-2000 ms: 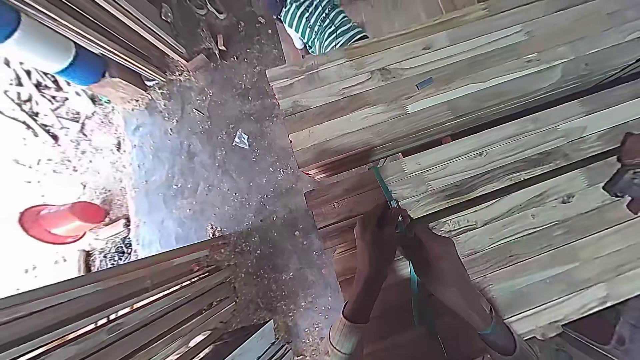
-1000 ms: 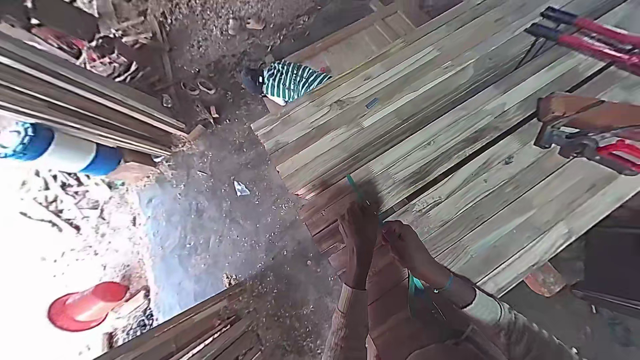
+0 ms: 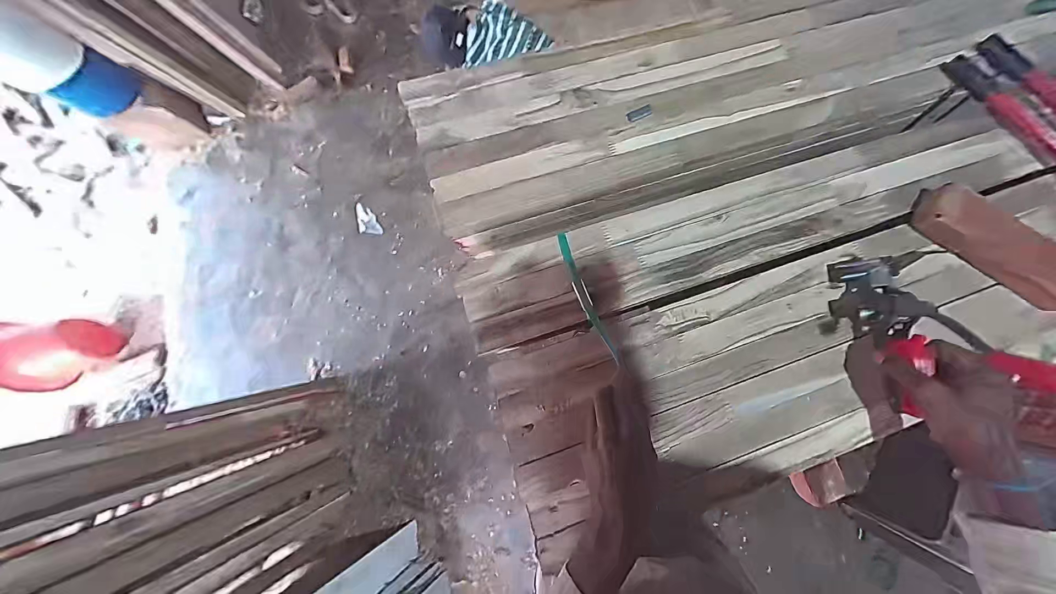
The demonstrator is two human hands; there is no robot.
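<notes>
A green plastic strap (image 3: 579, 289) runs over the near end of a stack of wooden boards (image 3: 726, 247). My left hand (image 3: 619, 429) is at the lower end of this strap, fingers together, and seems to hold it against the boards. Over at the right, my right hand (image 3: 940, 388) grips a strapping tool with a red handle and dark metal head (image 3: 874, 301). The tool is just above the boards near their lower edge. Beyond it lies a brown wooden block (image 3: 990, 239) on the stack.
Red-handled long tools (image 3: 1019, 103) lie at the upper right. A person in a striped shirt (image 3: 503, 37) is beyond the stack. More planks (image 3: 247, 487) stand lower left, with a red object (image 3: 62, 355) and a blue-and-white drum (image 3: 78, 70) farther left. Wood debris lies on the floor.
My right hand has moved right from beside my left hand and taken hold of the red strapping tool. My left hand has stayed by the green strap. The view has shifted.
</notes>
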